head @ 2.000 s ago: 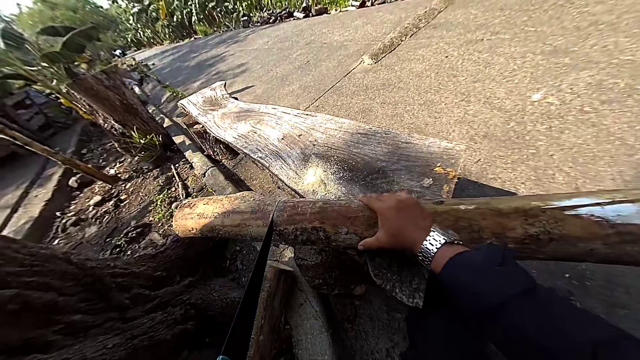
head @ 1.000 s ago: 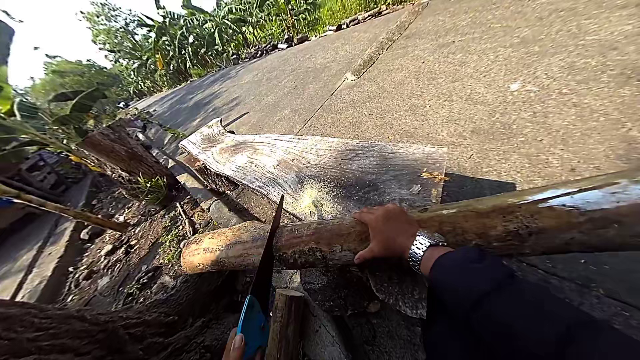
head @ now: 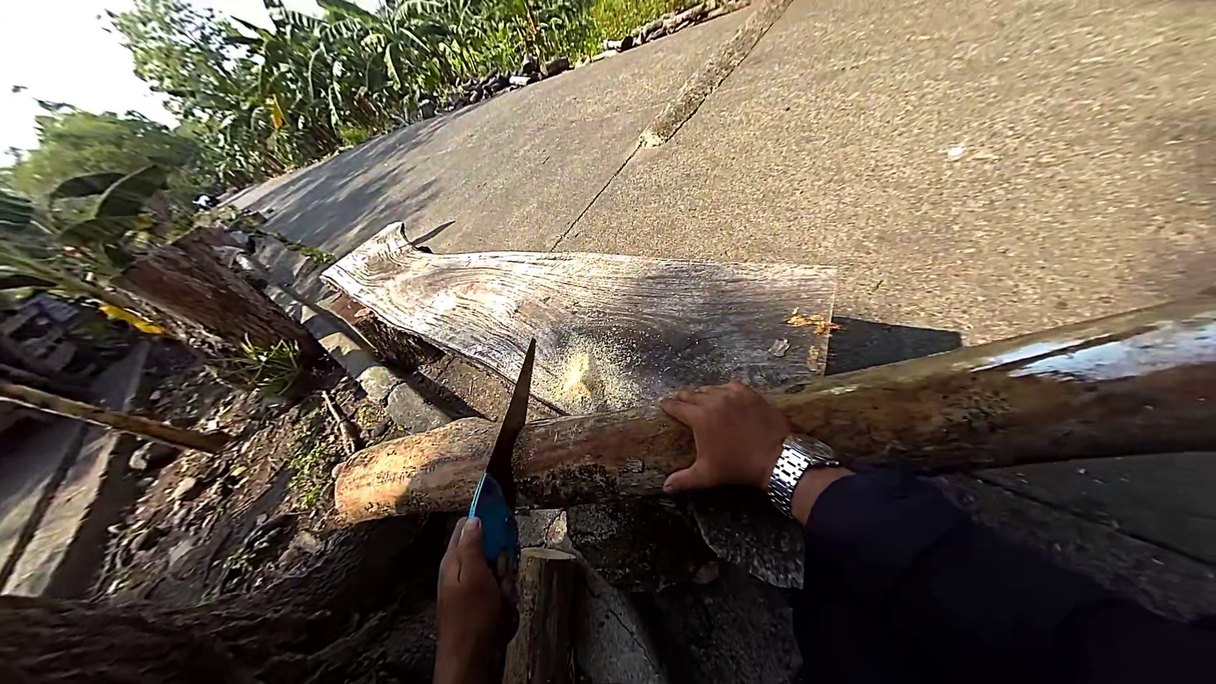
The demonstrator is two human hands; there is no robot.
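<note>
A hand saw [head: 513,432] with a blue handle has its dark, tapering blade upright across a round wooden log [head: 589,456], near the log's left end. My left hand [head: 470,594] is closed around the saw's handle below the log. My right hand [head: 727,437], with a metal watch at the wrist, presses flat on top of the log to the right of the blade, fingers spread and thumb on the near side. Whether the blade sits in a cut cannot be told.
A weathered wooden plank [head: 646,294] with sawdust lies behind the log, on the concrete pavement [head: 902,190]. A short upright wood piece [head: 543,608] and stones stand below the log. A tree stump [head: 214,294] and a thin pole [head: 114,416] are at left.
My left hand and the blue handle, out of view or barely showing two seconds ago, have come up into view, and more of the blade stands above the log. My right hand stays on the log.
</note>
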